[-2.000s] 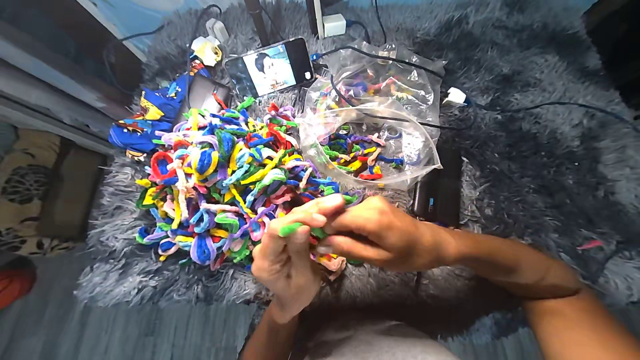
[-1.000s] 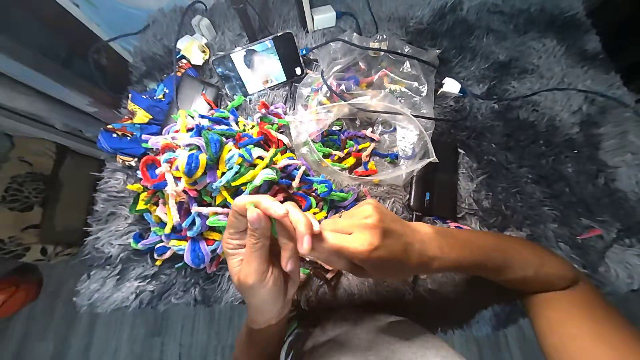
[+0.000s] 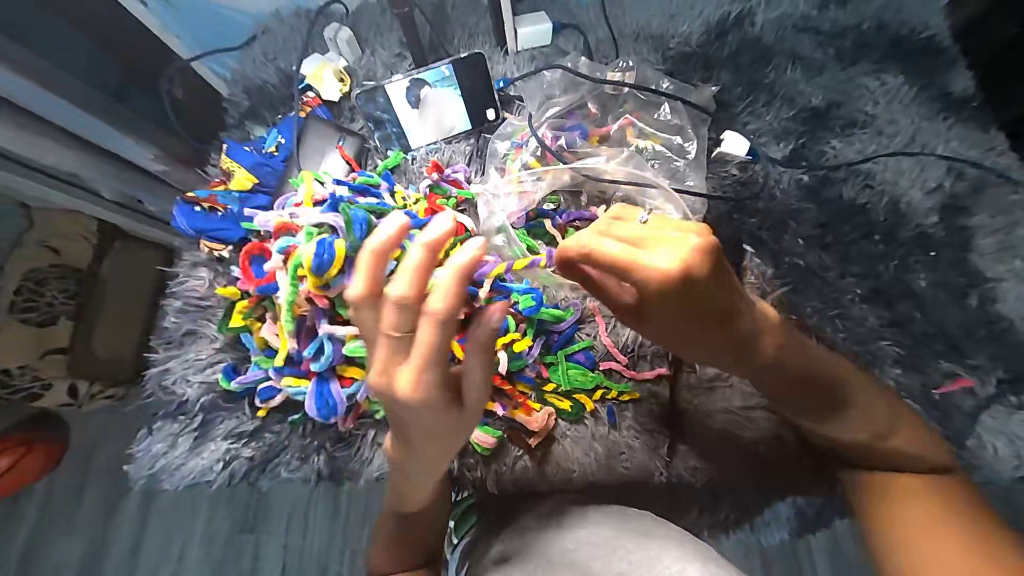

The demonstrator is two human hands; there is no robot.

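Note:
A large pile of twisted, fuzzy pipe-cleaner pieces (image 3: 324, 352) in many colours lies on a grey shaggy rug. Over its right part is my left hand (image 3: 424, 328), fingers raised and spread, a ring on one finger. Thumb and fingers of my right hand (image 3: 664, 280) pinch the end of a purple-and-yellow twisted piece (image 3: 520, 264). That piece reaches left toward my left hand's fingers; whether they touch it I cannot tell. Behind my right hand, an opened clear plastic bag (image 3: 592, 172) holds more coloured pieces.
A phone (image 3: 432, 100) with its screen lit lies behind the pile, beside a white adapter (image 3: 534, 30). Dark cables (image 3: 880, 160) cross the rug and the bag. Blue patterned cloth or packaging (image 3: 232, 192) lies at left. A small pink scrap (image 3: 954, 385) is on the rug at right.
Both hands were close together, fingers closed, over the front of the pile. Now they are apart and farther forward, my left hand spread, and a purple-and-yellow piece shows in my right hand.

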